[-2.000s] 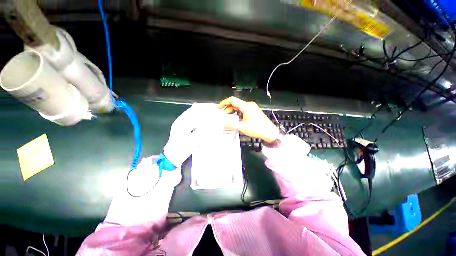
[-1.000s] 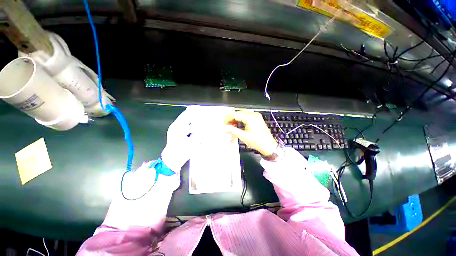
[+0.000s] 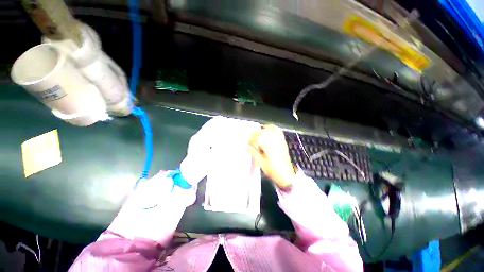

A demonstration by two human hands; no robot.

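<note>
A long white carton (image 3: 232, 190) lies on the green bench in front of me. My left hand (image 3: 212, 146), in a white glove with a blue wrist strap, is over the carton's far left part. My right hand (image 3: 271, 154), bare, is at its far right edge, fingers bent together near the left glove. Glare and blur hide the fingertips, so I cannot tell whether either hand holds something.
Green circuit boards (image 3: 172, 81) sit on the dark line behind. A keyboard (image 3: 331, 159), handheld scanner (image 3: 391, 196) and green item (image 3: 340, 202) are at right. White tubes (image 3: 66, 85) and a yellow note (image 3: 42, 153) are at left. A thin white cable (image 3: 313, 89) hangs over the keyboard.
The view has shifted and blurred. My right hand has turned more upright and its fingers are closer together. The left hand stays over the carton.
</note>
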